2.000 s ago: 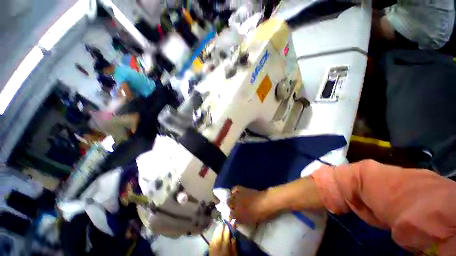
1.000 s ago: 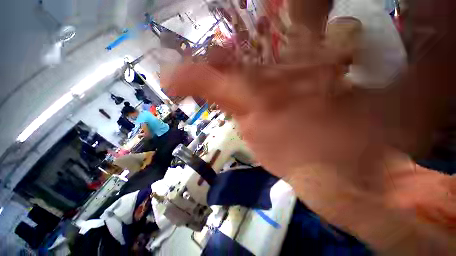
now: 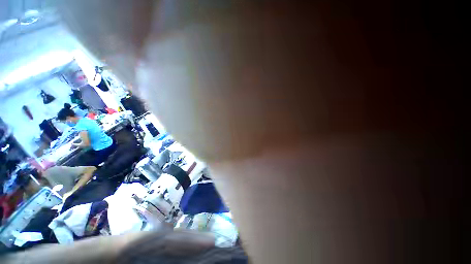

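My right hand [image 3: 320, 134] is a very large, dark blur close to the camera and covers the right and centre; its fingers cannot be made out. A blurred brownish shape [image 3: 129, 247] along the bottom edge may be my left hand or arm; I cannot tell which. The white sewing machine [image 3: 168, 191] stands at lower centre with a black band [image 3: 177, 176] round its arm; its right part is hidden. A navy cloth piece [image 3: 204, 198] lies right of the machine head, partly covered. The needle area is too small to read.
A black and white cloth bundle [image 3: 77, 220] is heaped left of the machine. A person in a light blue top [image 3: 95, 135] is bent over a table farther back. Another person's arm [image 3: 82, 180] shows at the left. A bright light strip [image 3: 38, 68] is at upper left.
The view has swung away from the close machine work. My right hand has left the navy cloth and come up to the camera, now covering more of the view. The brownish shape has appeared at the bottom.
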